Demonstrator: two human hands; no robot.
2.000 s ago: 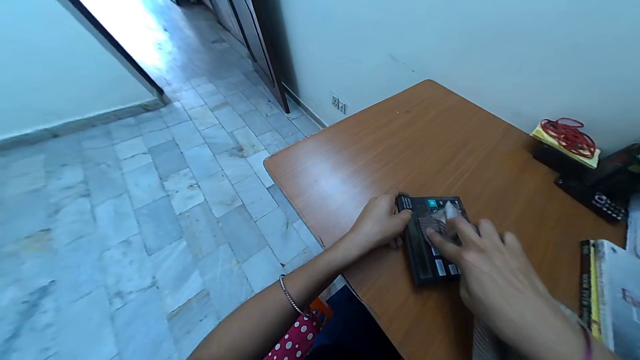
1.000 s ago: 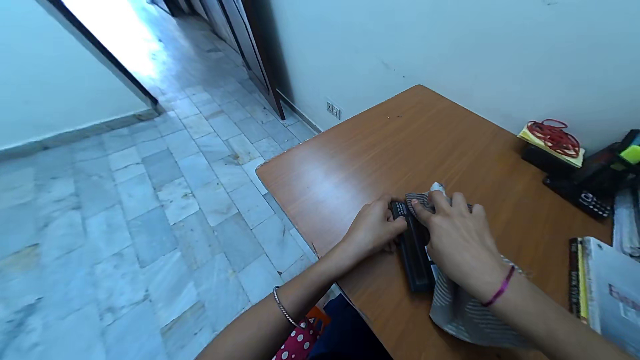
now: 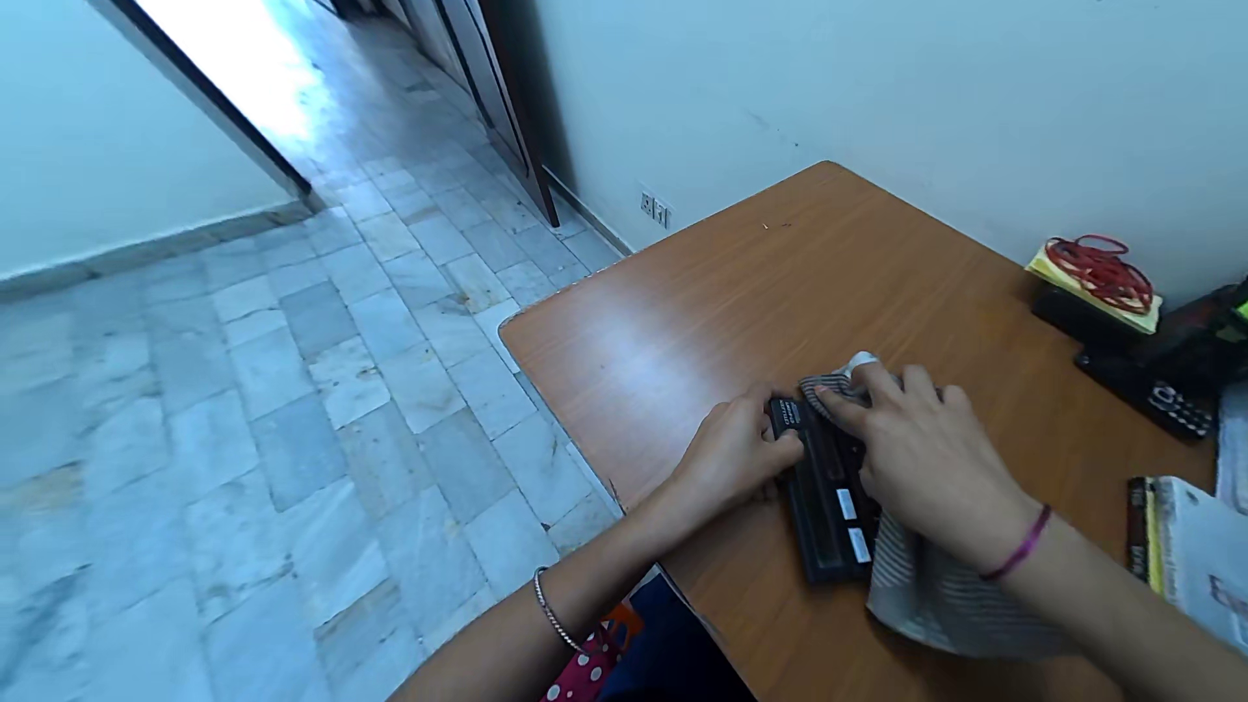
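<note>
A black rectangular device with pale labels (image 3: 817, 531) lies on the wooden table (image 3: 682, 322) near its front edge. My left hand (image 3: 733, 453) grips the device at its far left corner, thumb on top. A grey striped cloth (image 3: 946, 595) is bunched in my right hand (image 3: 916, 448), whose fingers press it on the far right part of the device. The rest of the cloth hangs from under the right palm onto the table. The cloth and the right hand hide the device's right side.
At the right, red cord (image 3: 1102, 273) lies on a yellow pad above a black box. Beside it are a black cordless handset (image 3: 1146, 390) and a stack of books (image 3: 1204, 546). The wall meets the table's far side; a tiled floor (image 3: 322, 468) is at left.
Two seconds ago more of the device's top was uncovered. My right hand has moved toward its far end, and more of the cloth now shows beneath that hand. The left hand stays at the corner.
</note>
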